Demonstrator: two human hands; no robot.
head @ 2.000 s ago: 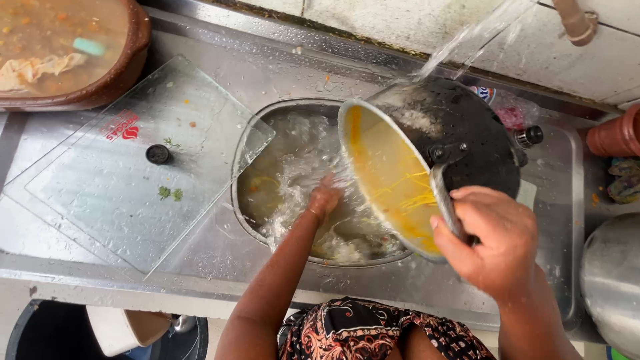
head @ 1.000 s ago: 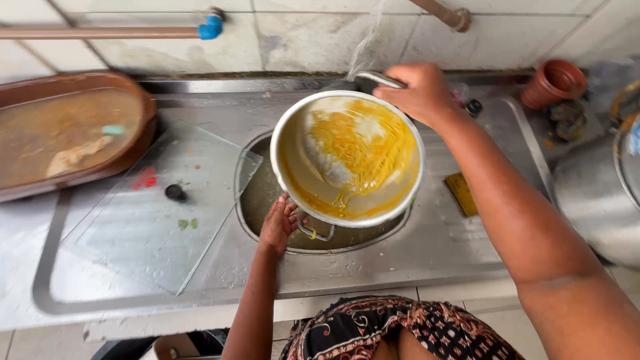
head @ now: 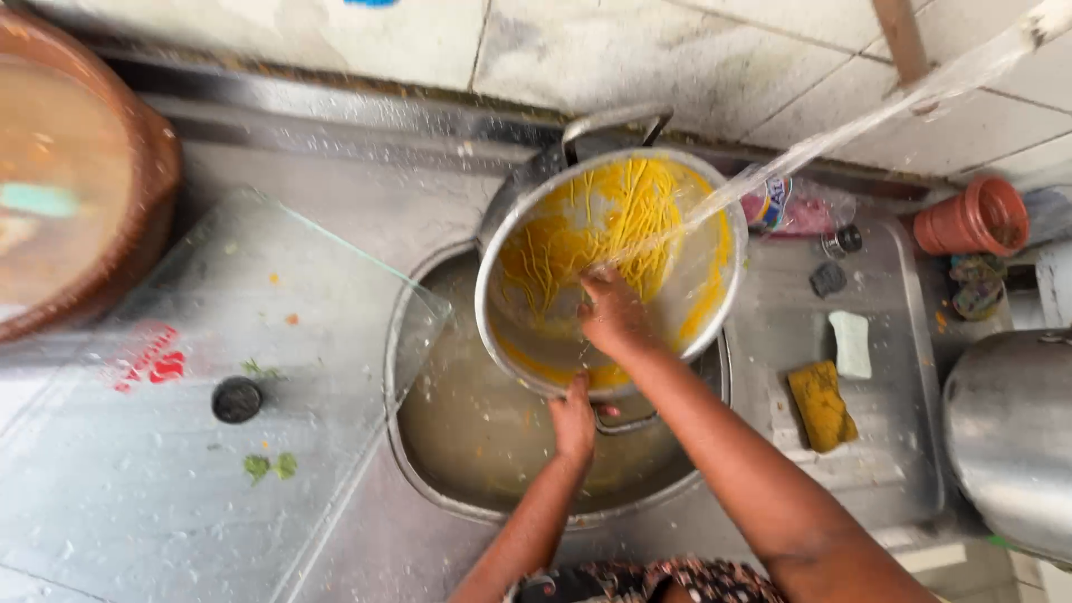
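A metal pot (head: 544, 360) with two handles is tilted over the sink basin (head: 469, 452), which holds cloudy water. Yellow noodle-like strands (head: 641, 226) cling to its inner wall. My left hand (head: 576, 423) grips the pot's near rim beside the lower handle. Inside the pot, my right hand (head: 615, 314) has its fingertips by the strands; whether it pinches any is unclear. A stream of water (head: 804, 155) falls from the upper right into the pot.
A glass sheet (head: 193, 486) with a black knob (head: 237, 399) overlaps the basin's left edge, near a brown tub (head: 155, 184) of murky liquid. Rightward are a yellow sponge (head: 822, 408), a white bar (head: 852, 344), a terracotta-coloured pot (head: 971, 218) and a large metal pot (head: 1013, 444).
The pot was tipped over the basin two seconds ago. My right hand has left the far handle, where it was one second ago, and is now inside the pot, where the water stream lands.
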